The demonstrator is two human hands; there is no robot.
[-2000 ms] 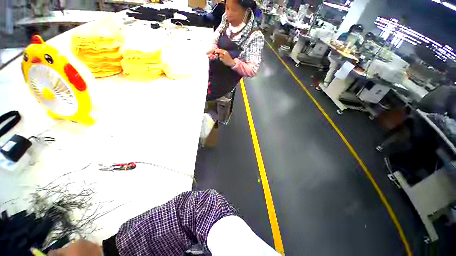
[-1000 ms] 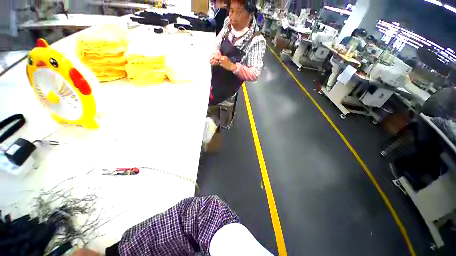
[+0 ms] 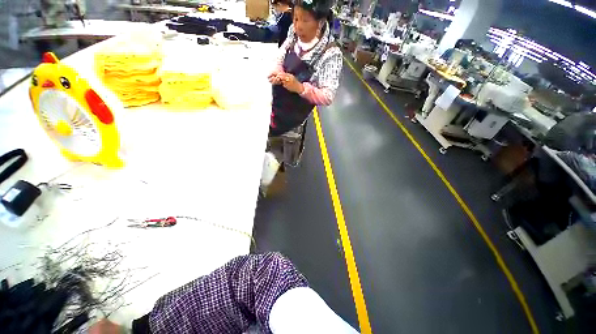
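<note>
A heap of black strips (image 3: pixel 29 305) lies at the lower left, cut off by the picture's edge. A tangle of dark loose threads (image 3: pixel 85 274) spreads along its right side. My right hand (image 3: pixel 108 326) shows only as a small part at the bottom edge, beside the heap; its fingers and anything in them are hidden. My left hand is out of the picture. Thread snips with red handles (image 3: pixel 163 222) lie on the white table (image 3: pixel 196 176), with a thin cord running to the table's edge.
A yellow chick-shaped fan (image 3: pixel 75 114), a black box (image 3: pixel 21 197) and a black strap (image 3: pixel 12 163) stand or lie at left. Yellow fabric stacks (image 3: pixel 131 78) are farther back. A person (image 3: pixel 304 72) stands at the table's far right corner. A yellow-lined aisle (image 3: pixel 392 228) runs at right.
The yellow tool tip seen by my right hand two seconds ago is out of view. Less of the hand shows now than then. The view has shifted slightly, and the person's head has turned.
</note>
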